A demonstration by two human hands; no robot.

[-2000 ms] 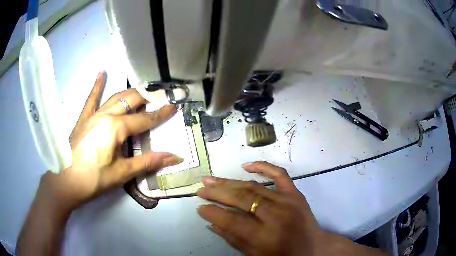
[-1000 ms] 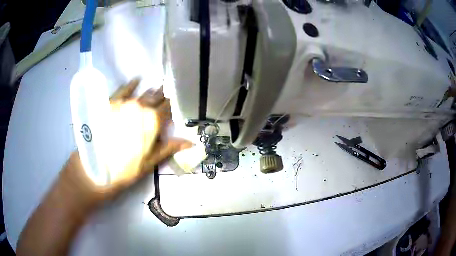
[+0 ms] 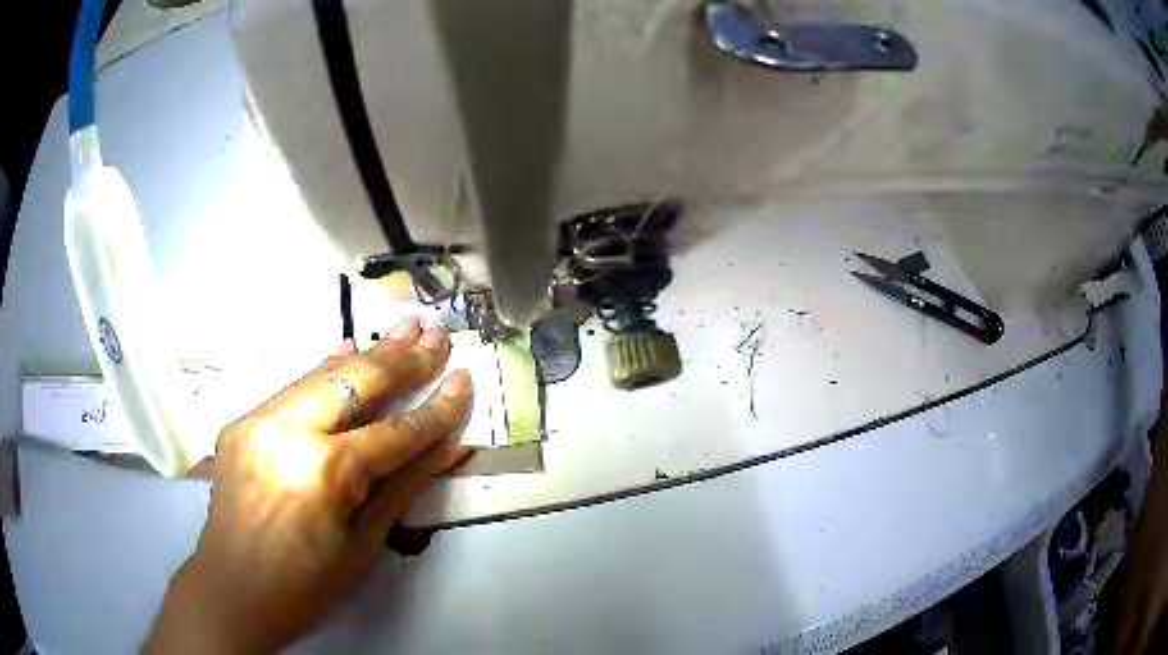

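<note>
A green fabric band (image 3: 524, 399) with a white marked strip (image 3: 482, 393) on it lies at the needle area, its squared end at the presser foot. The strip runs left under my hand, and its far part (image 3: 58, 407) shows left of the lamp with handwriting on it. My left hand (image 3: 352, 429) lies flat on the strip, fingers together and pressing near the foot. The presser foot (image 3: 484, 316) is partly hidden by the machine head. My right hand is not in view; only a blurred arm part shows at the far right edge.
The off-white machine head (image 3: 640, 141) hangs overhead. A white lamp (image 3: 118, 320) stands left. The tension knob (image 3: 643, 358) is right of the needle. Black thread snips (image 3: 929, 297) lie farther right. Thread clippings (image 3: 751, 365) lie between. A scrap bin (image 3: 1076, 563) is lower right.
A band with its white strip now lies by the foot, where mostly bare bed showed a second ago. My left hand has come down flat on it. My right hand, seen earlier, is out of view.
</note>
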